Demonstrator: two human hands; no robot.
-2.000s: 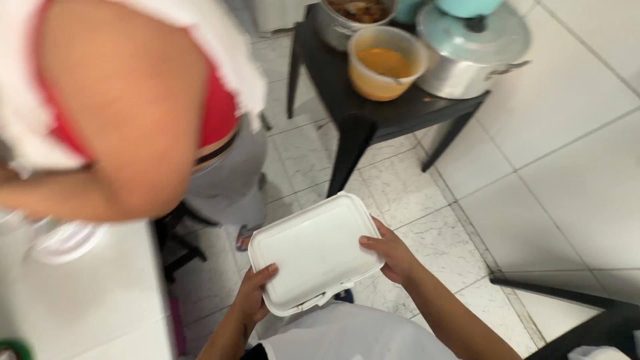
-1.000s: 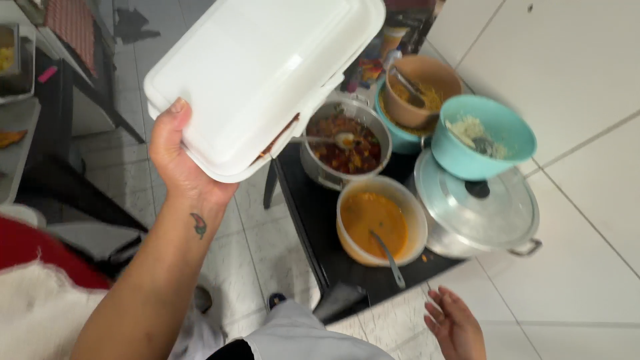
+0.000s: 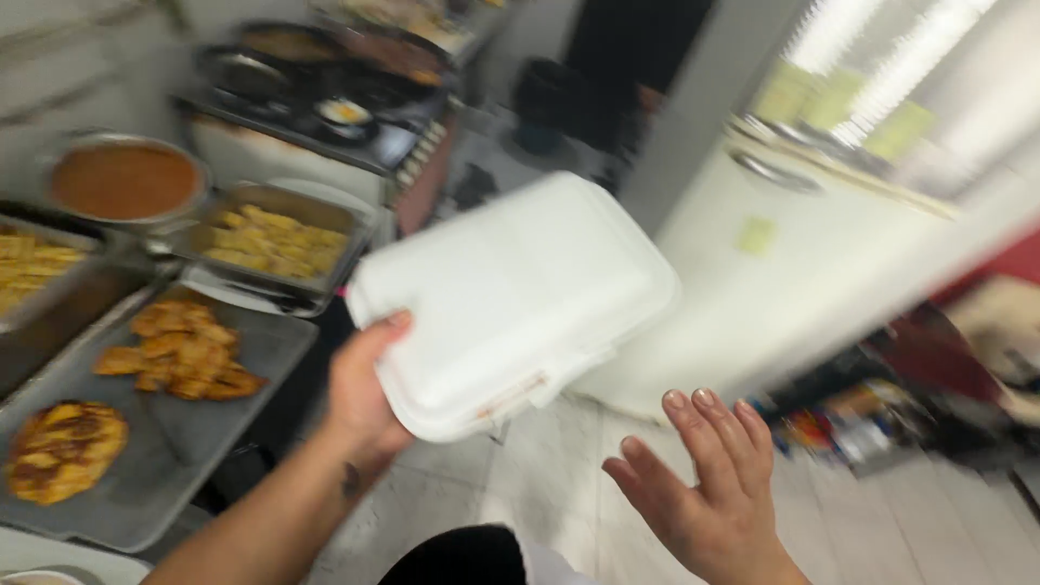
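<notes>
My left hand (image 3: 370, 390) grips the near left corner of a closed white foam takeout container (image 3: 520, 301), its thumb on the lid and the fingers hidden beneath. Reddish-brown stains mark the container's front edge by the closing tab. To the right of the container and lower, my right hand (image 3: 707, 487) is empty with its fingers spread, touching nothing. Cooked meat pieces (image 3: 183, 349) and a browned round food item (image 3: 67, 451) lie on a grey metal tray (image 3: 284, 349) to the left.
Beyond the tray are a pan of yellow chunks (image 3: 276, 244), a pot of reddish-brown sauce (image 3: 126, 180) and a stove (image 3: 284, 138) with pans. A pale refrigerator (image 3: 723, 284) stands at the right. Tiled floor (image 3: 520, 504) shows below; a blurred person in red is at the right edge.
Two seconds ago both hands held the container; my right hand has let go of it. The view has swung from the black table of pots to the stove and refrigerator.
</notes>
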